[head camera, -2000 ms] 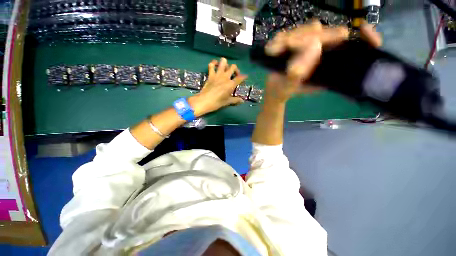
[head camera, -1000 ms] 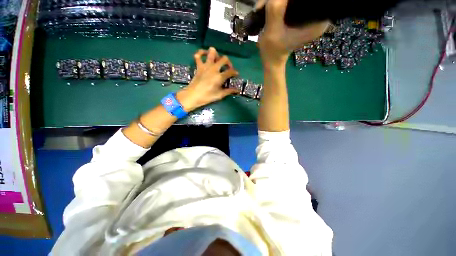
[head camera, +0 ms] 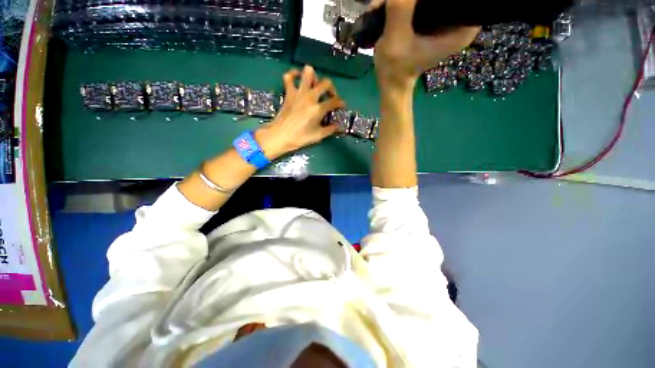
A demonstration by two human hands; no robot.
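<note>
A row of square, speckled circuit board modules [head camera: 164, 97] lies across the green mat, slightly bent down to the right. My left hand [head camera: 309, 111] is over the right part of the row, fingers spread and curved, thumb and fingertips at a module; whether it grips one is hidden. My right hand [head camera: 413, 50] is shut around the thick black electric screwdriver [head camera: 488, 14] at the top edge. The screwdriver's front end is at the mechanism on the face of the silver-white screw feeder [head camera: 317, 21]. The tip is hidden.
Piled modules [head camera: 495, 61] lie right of my right hand. Shiny ribbed blister trays [head camera: 169, 25] are at the far left. A small white heap [head camera: 293, 166] is at the near bench edge. A printed carton [head camera: 32, 244] stands left. A red cable [head camera: 610, 147] runs at the right.
The screwdriver and my right hand have moved from above the modules up to the feeder, uncovering the piled modules. My left hand has stayed at the row.
</note>
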